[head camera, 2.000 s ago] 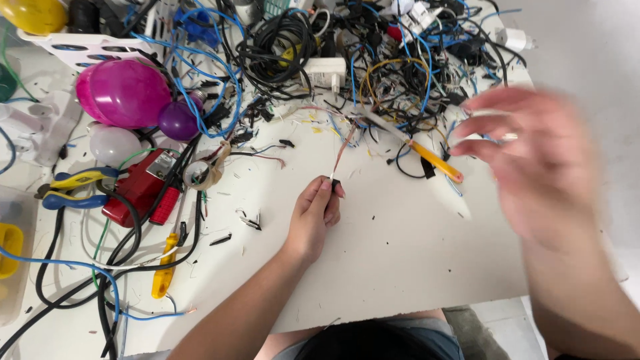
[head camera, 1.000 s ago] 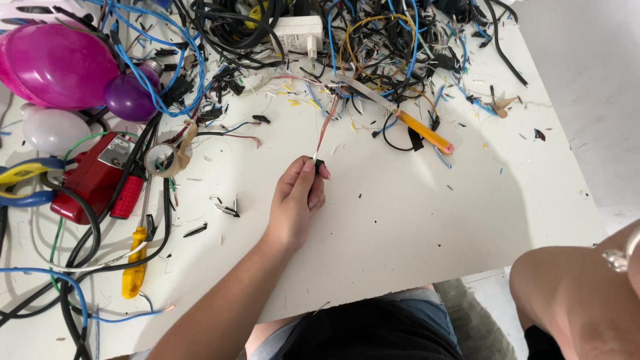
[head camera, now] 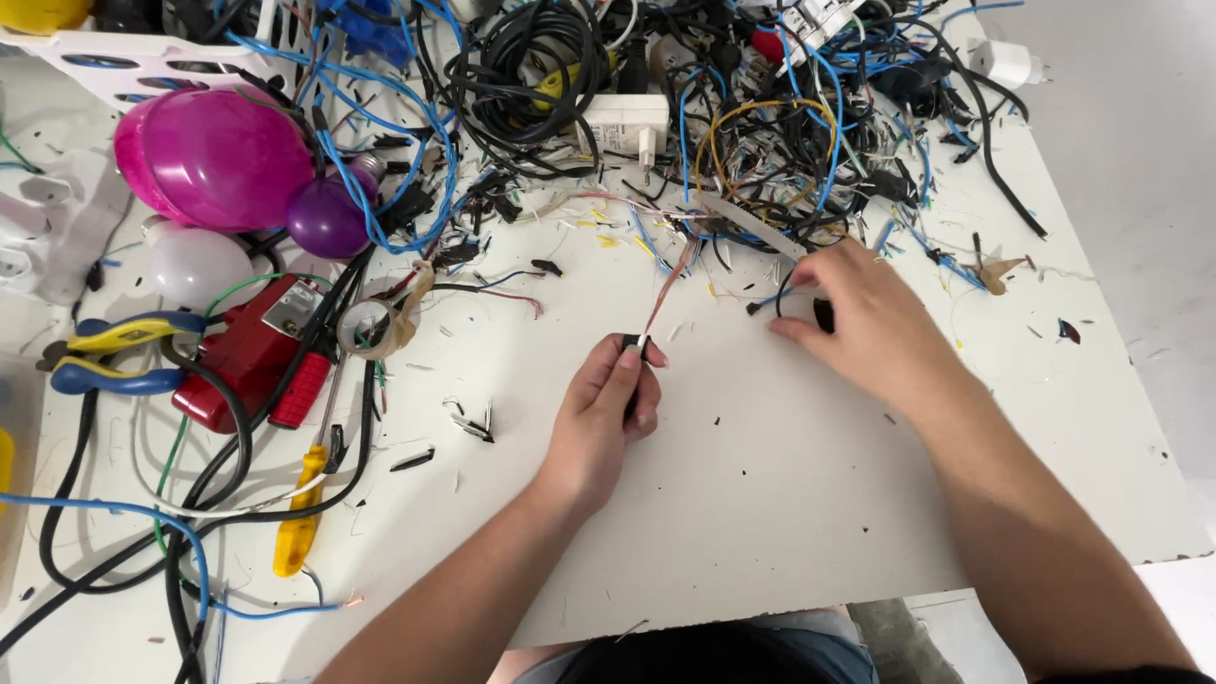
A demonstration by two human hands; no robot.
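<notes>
My left hand (head camera: 613, 413) is closed on a black cable end at the middle of the white table. Copper-coloured strands (head camera: 668, 290) and a short white piece come out of its top, pointing away from me. My right hand (head camera: 850, 328) is at the knife lying to the right of the strands, thumb and fingers curved and apart. The knife's metal blade (head camera: 755, 226) points up and left from the fingers. Its orange handle is hidden by the hand, so whether the fingers grip it cannot be made out.
Tangled wires (head camera: 779, 142) and a white plug adapter (head camera: 624, 123) fill the back. At left lie a pink bulb-shaped object (head camera: 223, 160), blue-yellow pliers (head camera: 128, 351), a red device (head camera: 252, 356), a tape roll (head camera: 369, 326) and a yellow-handled screwdriver (head camera: 302, 513). Cable scraps (head camera: 472, 421) dot the table.
My right hand has come back from the lower right edge to the knife, whose orange handle showed before. My left hand keeps hold of the black cable end.
</notes>
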